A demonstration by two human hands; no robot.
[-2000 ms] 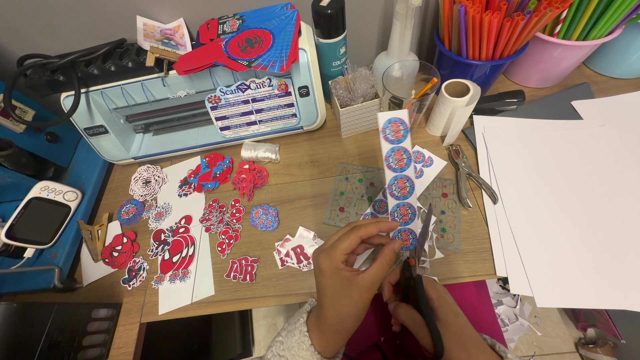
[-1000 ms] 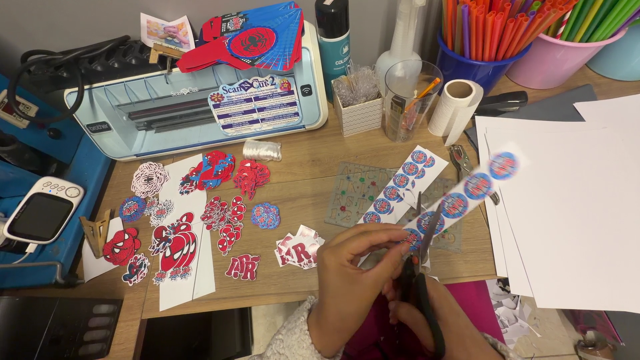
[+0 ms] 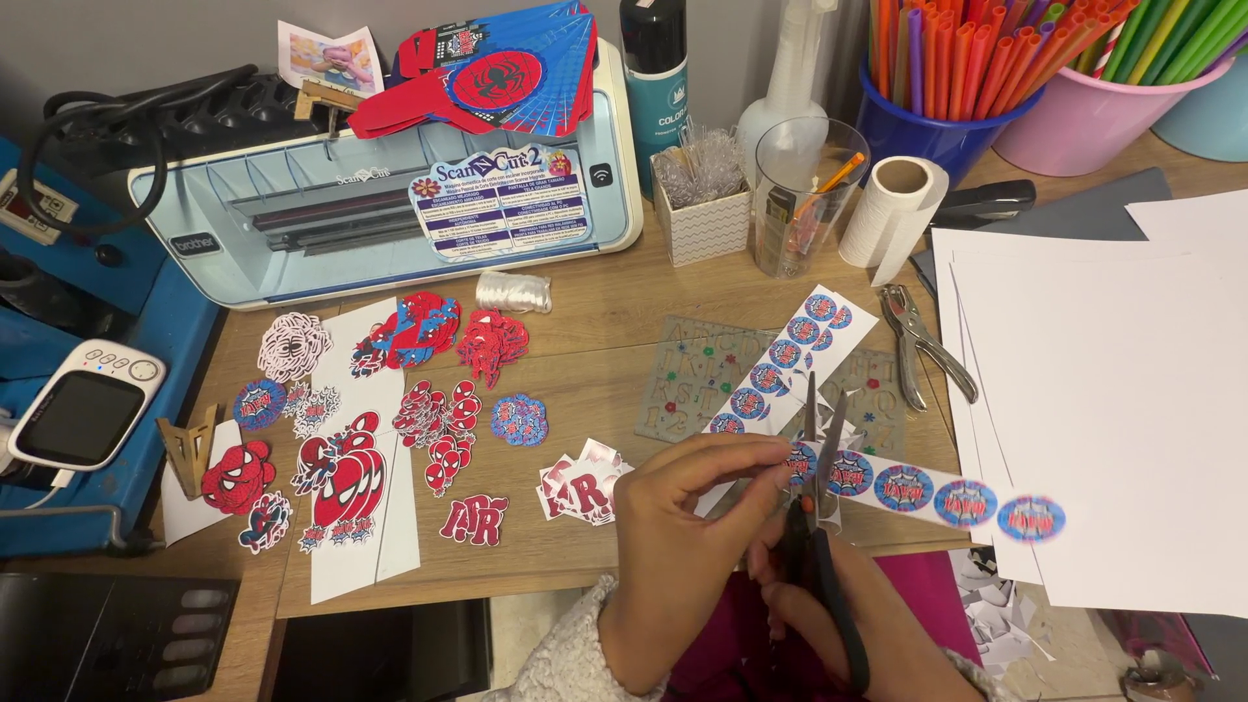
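Note:
My left hand (image 3: 687, 541) pinches the left end of a paper strip (image 3: 905, 489) printed with round blue and red badges. The strip stretches to the right, its far end over the white sheets. In my right hand (image 3: 863, 614) is a pair of black-handled scissors (image 3: 824, 468), blades parted and pointing away from me, across the strip near my left fingertips. Behind the blades, a second printed strip (image 3: 780, 356) lies slanted on a clear letter stencil (image 3: 682, 375). Left of my hands are white-edged cut-outs with red letters (image 3: 585, 485) and a small stack of round badges (image 3: 520, 419).
Piles of red cut-outs (image 3: 351, 483) lie at left, partly on white paper. Behind stands a Brother cutting machine (image 3: 380, 195). A clear cup (image 3: 804, 200), a paper roll (image 3: 892, 210) and a hole punch (image 3: 921, 346) sit beyond my hands. White sheets (image 3: 1121, 390) cover the right side.
The held strip has swung from pointing away from me, through a slant to the upper right, to pointing right and slightly toward me. Both hands stay in about the same place.

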